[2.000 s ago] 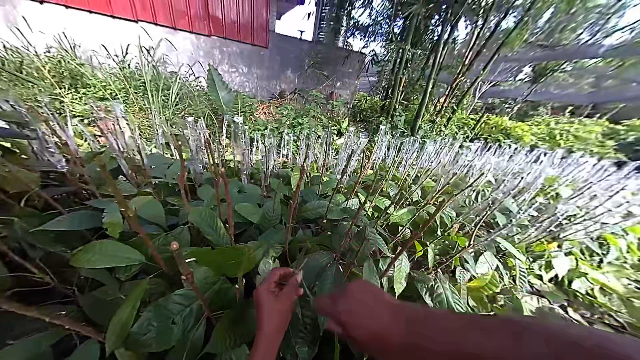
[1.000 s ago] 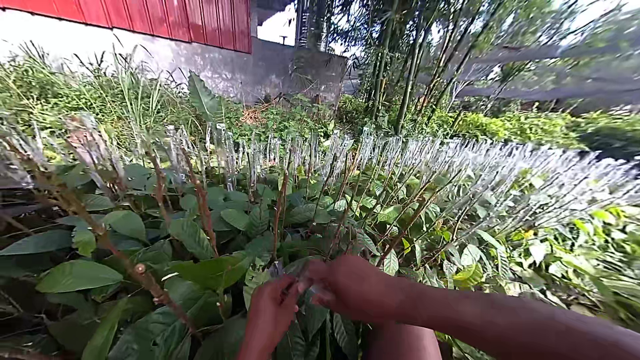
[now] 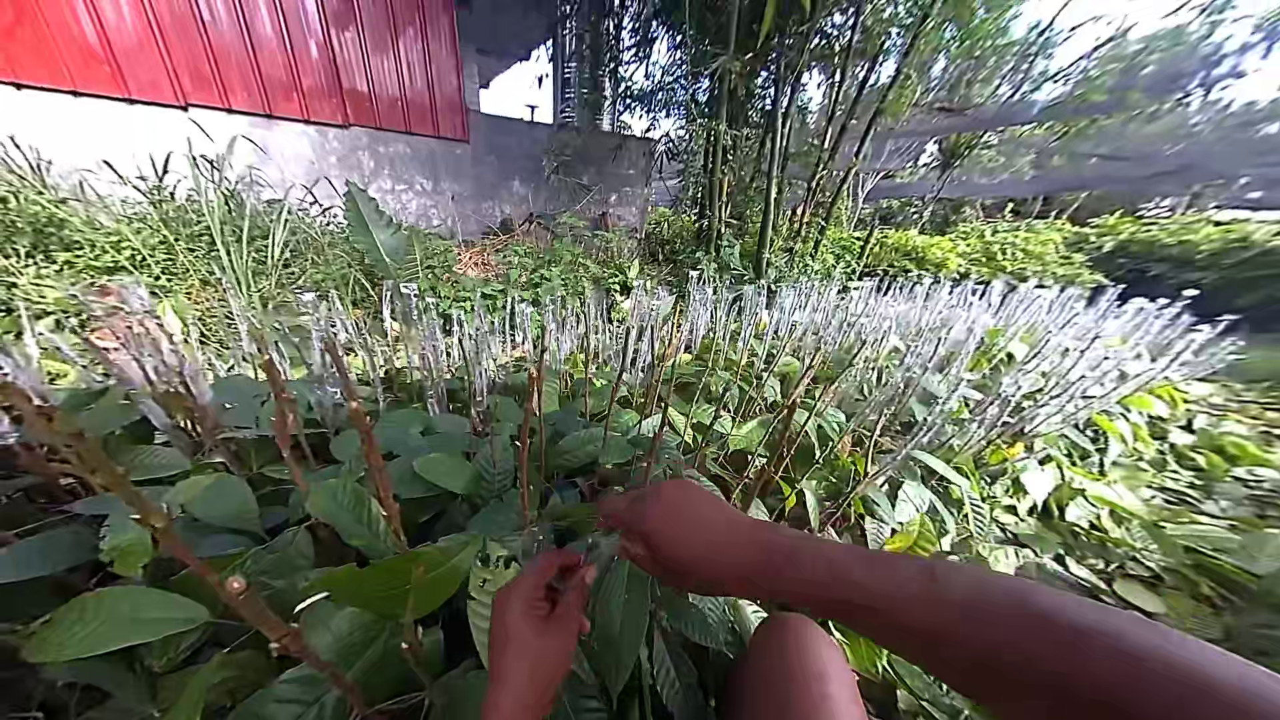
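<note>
My left hand (image 3: pixel 540 620) is low in the middle of the head view, its thumb and fingertips pinched together at a thin stem or strip that is too small to name. Just right of it and a little higher, my right hand (image 3: pixel 670 530) has its fingers curled among the leaves; what it may hold is hidden. Broad green leaves (image 3: pixel 620 610) surround both hands. Behind them, upright brown stems (image 3: pixel 527 440) rise, and many stems in the bed carry clear plastic wrapping (image 3: pixel 860 330) at their tops.
A thick cut branch (image 3: pixel 190 560) slants across the lower left. My bent knee (image 3: pixel 793 670) shows below my right forearm. Farther back are grass, a concrete wall (image 3: pixel 380 180) with red metal sheeting (image 3: pixel 250 60), bamboo stalks (image 3: pixel 770 170) and dark netting (image 3: pixel 980 150) on the right.
My hands were close together a second ago; now a small gap lies between them, with the right hand a little higher. My knee shows more fully than two seconds ago.
</note>
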